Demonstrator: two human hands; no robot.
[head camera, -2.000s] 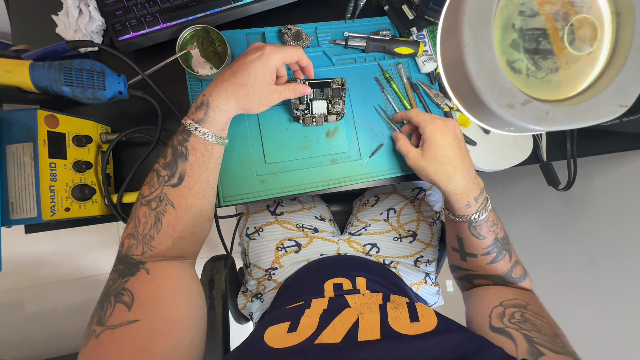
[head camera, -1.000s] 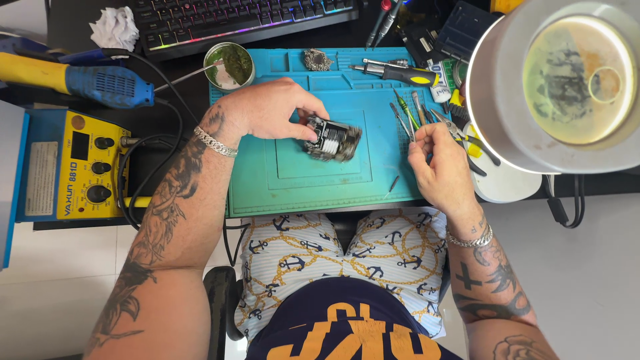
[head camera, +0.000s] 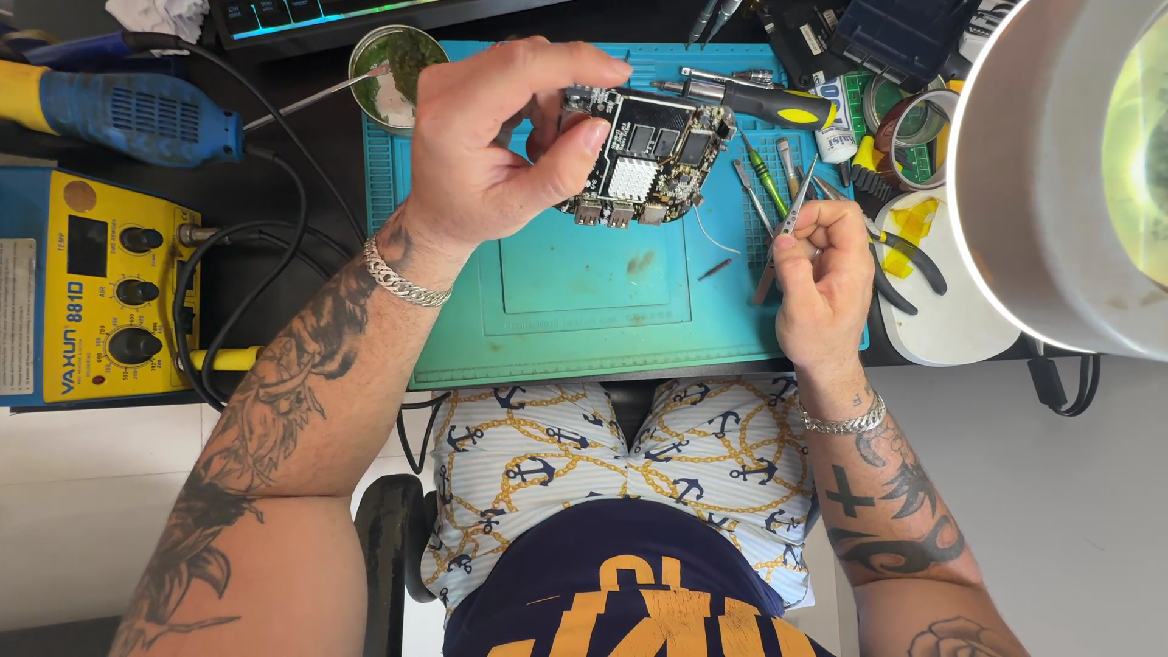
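My left hand (head camera: 497, 137) grips a black circuit board (head camera: 671, 173) by its left edge, thumb in front, and holds it up over the teal silicone work mat (head camera: 584, 351). The board bears a white finned heat sink and metal port sockets along its lower edge; a thin white wire shows beside it. In my right hand (head camera: 821, 274) is a pair of metal tweezers (head camera: 796, 205), pinched between thumb and fingers, tips pointing up and away, right of the board. A green-handled tool (head camera: 765, 175) and a small brush (head camera: 787, 160) lie just beyond the tweezers.
A yellow-handled screwdriver (head camera: 776, 105) lies at the mat's back. Pliers (head camera: 899, 255) rest by a white dish (head camera: 949, 319) under the lit magnifier lamp (head camera: 1040, 182). Left are a soldering station (head camera: 119, 292), its cables, a blue hot-air handle (head camera: 137, 114) and an open round tin (head camera: 399, 78).
The board, on the mat two seconds ago, is now lifted and tilted in my left hand. My right hand, earlier beside the tools, now clearly holds the tweezers upward.
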